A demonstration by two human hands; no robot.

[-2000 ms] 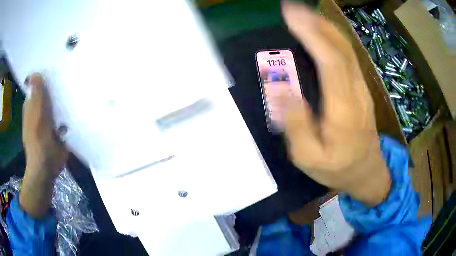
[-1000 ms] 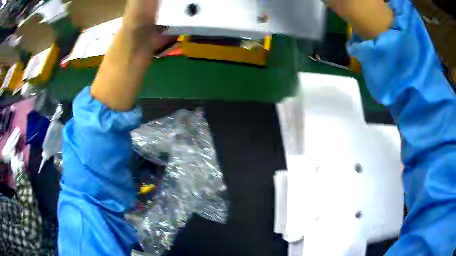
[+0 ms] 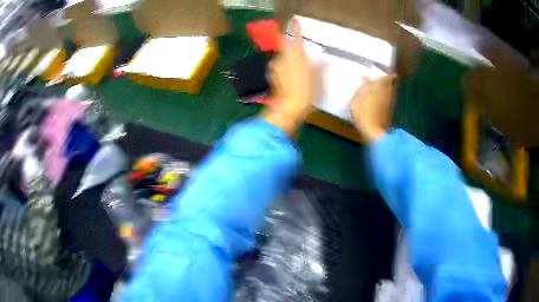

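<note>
A white box insert lies in a yellow retail box on the green belt, its brown lid standing open behind. My left hand is on the insert's left side, fingers pointing up. My right hand is at its right front part, fingers bent. Both hands are blurred; whether they grip or only press the insert cannot be told. A black electronic unit and a red card lie just left of my left hand.
Yellow boxes with white inserts stand along the belt to the left. Another open yellow box with film-wrapped items is at right. A crinkled clear bag and cables with yellow and red tips lie nearer. A person's checked sleeve is at left.
The view has swung left. Both hands have brought the white insert down into the yellow box on the belt; a second ago it was held up over the belt.
</note>
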